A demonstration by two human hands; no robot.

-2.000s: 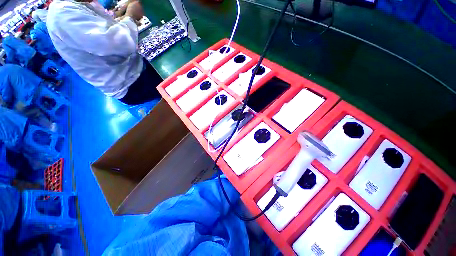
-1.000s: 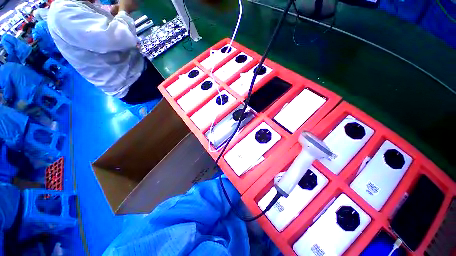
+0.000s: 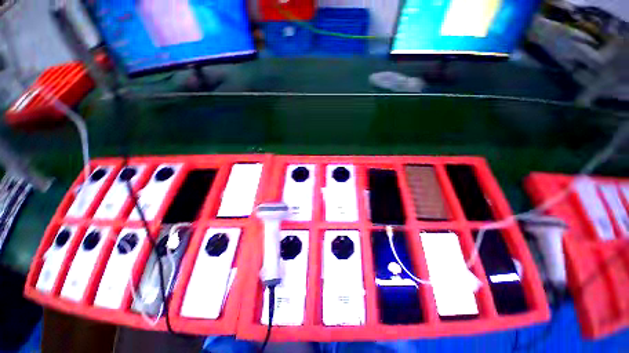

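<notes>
Two red phone trays (image 3: pixel 274 157) lie end to end. White-backed phones (image 3: pixel 343 293) with round black camera discs fill many slots. Several phones lie screen up, some black (image 3: pixel 385 196), one with a lit white screen (image 3: pixel 448 274) and one dark blue with a bright spot (image 3: pixel 396 289). A grey phone (image 3: pixel 153 279) has a white cable on it. A white-grey barcode scanner (image 3: pixel 271 241) lies over the trays where they meet, its black cord hanging forward. Another white cable (image 3: pixel 396 251) loops over the dark blue phone. Neither my left hand nor my right hand is in view.
Two monitors (image 3: pixel 183 31) stand behind on the dark green mat (image 3: pixel 310 124). A second scanner (image 3: pixel 550 251) lies right of the trays, beside another red tray (image 3: pixel 552 185) holding white phones. A red tray (image 3: pixel 52 93) is at the back left. A cardboard box (image 3: pixel 79 334) shows below left.
The view has swung right and levelled, so both trays, the monitors and the far-right tray show. The person in white has left the picture. The near scanner still lies on the trays.
</notes>
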